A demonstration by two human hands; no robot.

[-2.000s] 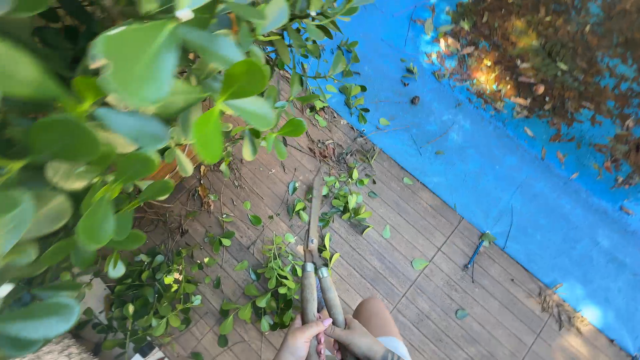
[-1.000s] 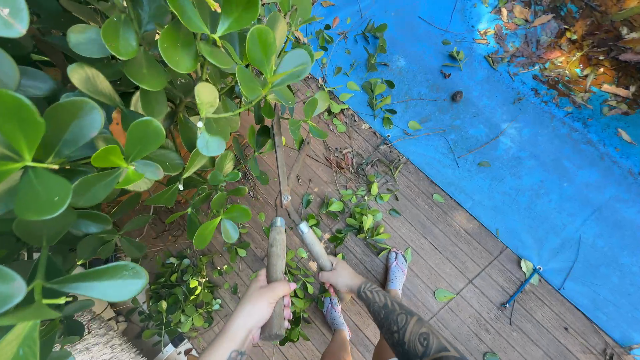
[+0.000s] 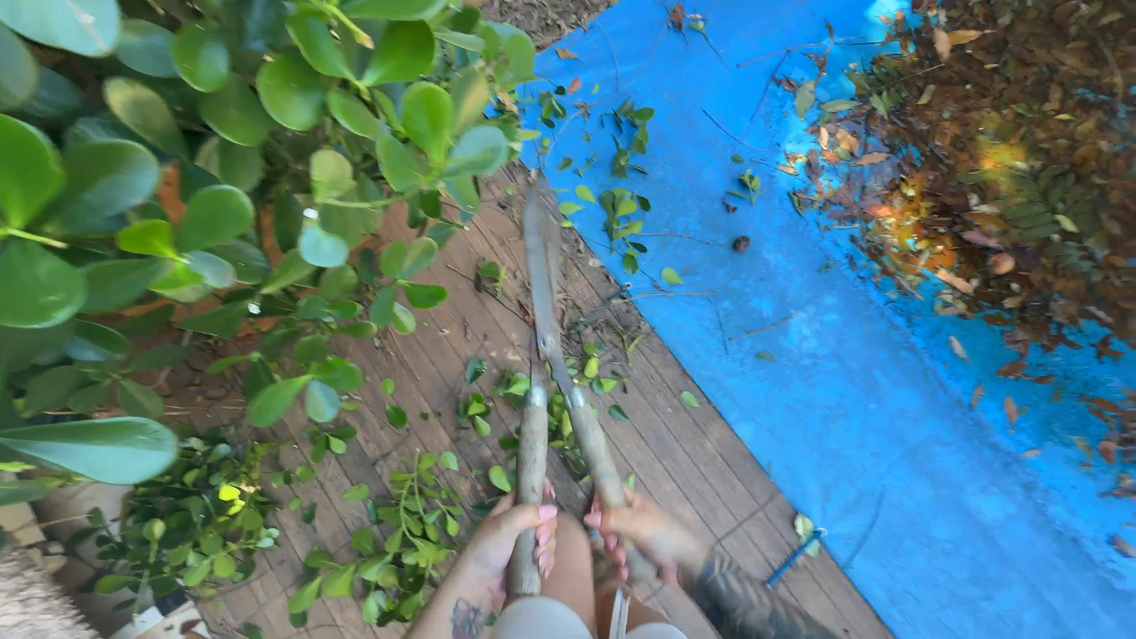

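My left hand (image 3: 510,541) grips the left wooden handle of a pair of hedge shears (image 3: 544,342). Around the right wooden handle my right hand (image 3: 643,532) is closed, slightly blurred. The two handles stand a little apart, and the blades lie nearly together, pointing away from me over the deck near the tarp's edge. A leafy green shrub (image 3: 222,213) fills the upper left, beside the blades. Cut leafy sprigs (image 3: 413,515) lie on the wooden deck left of the handles.
A blue tarp (image 3: 799,399) covers the right side, with brown dry leaves (image 3: 1021,177) heaped at its upper right. Small clippings (image 3: 621,213) lie on its near edge. A blue cord (image 3: 794,559) is at the tarp's border. The brown plank deck (image 3: 701,479) runs beneath me.
The shears have swung from beside the shrub toward the tarp's edge. Their handles, spread wider a second ago, are now closer together.
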